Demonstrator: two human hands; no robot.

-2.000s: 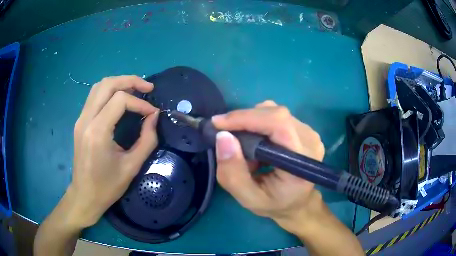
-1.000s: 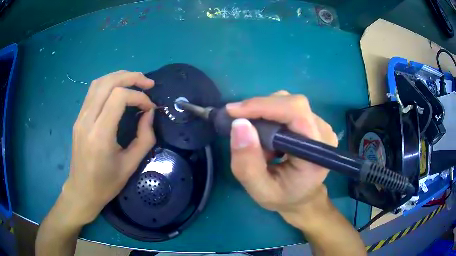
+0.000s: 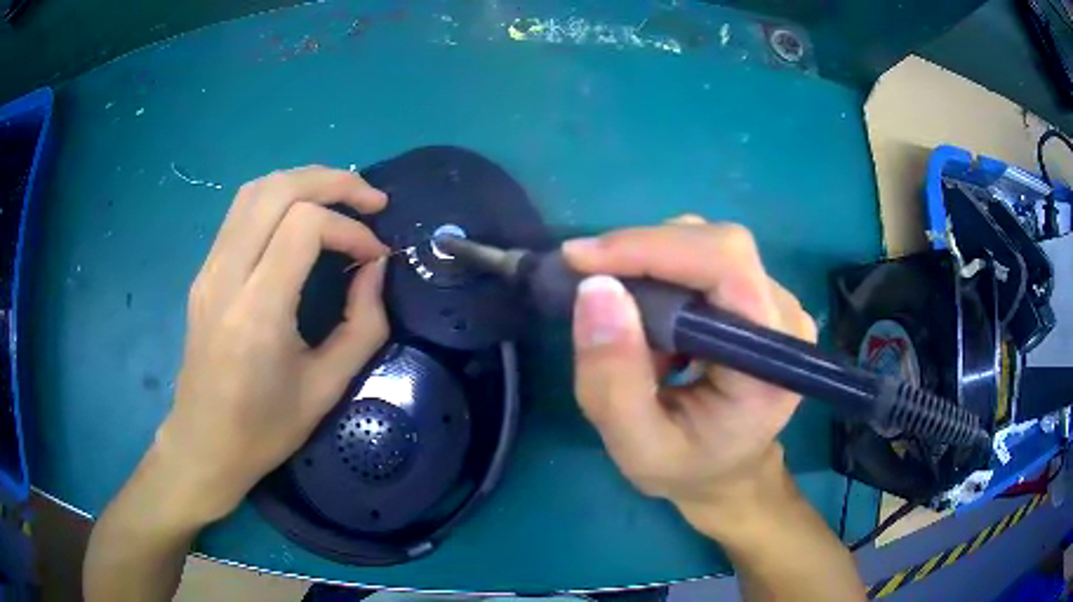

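A black speaker baffle plate [image 3: 471,308] with a pale centre dot and small solder points lies above a black ear cup housing [image 3: 377,453] with a ring of small holes. The curved headband [image 3: 506,429] runs around the housing's right side. My left hand [image 3: 265,318] is at the plate's left edge, pinching a thin lead wire [image 3: 400,253] between thumb and fingertip. My right hand [image 3: 694,353] holds a soldering iron [image 3: 765,355] like a pen; its metal tip is over or at the centre dot. Contact cannot be told.
A green bench top [image 3: 694,129] lies under the work. A blue tray [image 3: 24,470] is cut off at the left. At right, a black fume extractor fan [image 3: 853,412] stands before a blue tray [image 3: 939,194] of equipment on cardboard [image 3: 900,129]. A loose wire bit [image 3: 194,180] lies upper left.
The iron's tip has moved from the solder points to the centre dot, and my right hand has shifted right. My left hand keeps its pinch on the wire. The whole view has shifted slightly.
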